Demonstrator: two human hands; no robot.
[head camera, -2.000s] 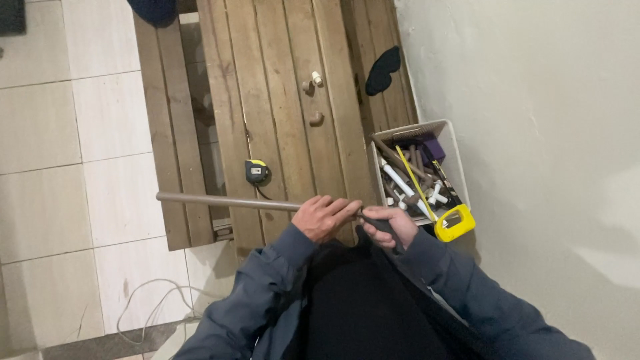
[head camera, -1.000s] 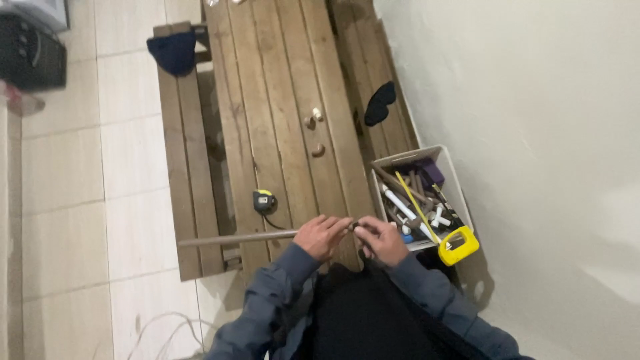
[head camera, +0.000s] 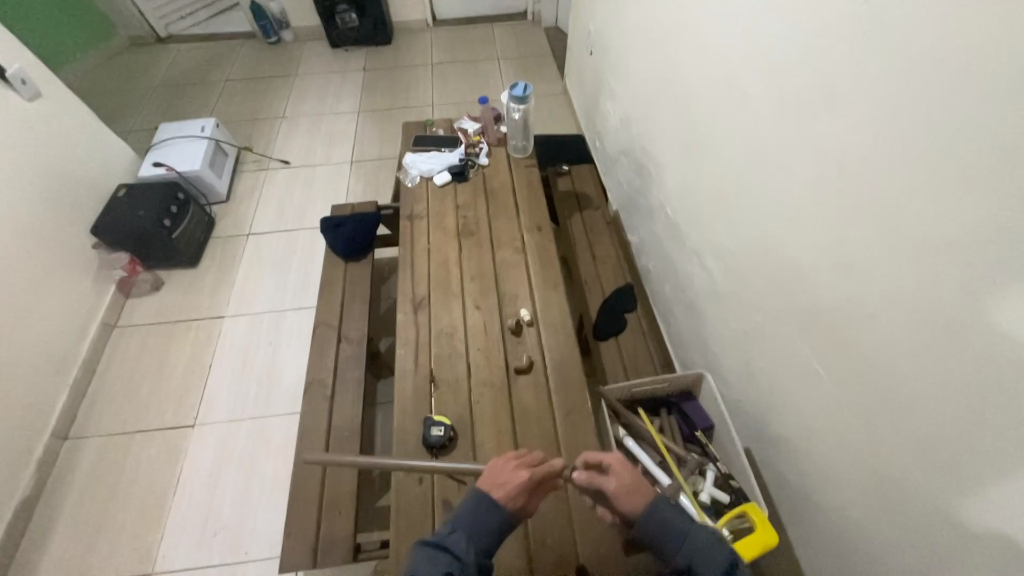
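A long brown pipe (head camera: 392, 463) lies level across the near end of the wooden table, its free end over the left bench. Around its right part my left hand (head camera: 524, 480) is closed. At the right tip my right hand (head camera: 612, 484) pinches the pipe's end or a small fitting there; the fingers hide which. A black and yellow tape measure (head camera: 438, 433) rests on the table just beyond the pipe. Farther up are a brown elbow fitting (head camera: 523, 366), another small brown fitting (head camera: 514, 326) and a whitish fitting (head camera: 526, 317).
Right of the table, a white bin (head camera: 724, 404) holds pipes, fittings and a yellow-handled hacksaw (head camera: 750, 534). A clear bottle (head camera: 520, 124) and a phone (head camera: 436, 142) are at the far end. A dark cap (head camera: 350, 234) hangs over the left bench; a black eye mask (head camera: 615, 313) lies on the right one.
The view has tilted up toward the far end of the room. Both hands stay at the right part of the pipe, and the right hand has moved from gripping around it to a fingertip hold.
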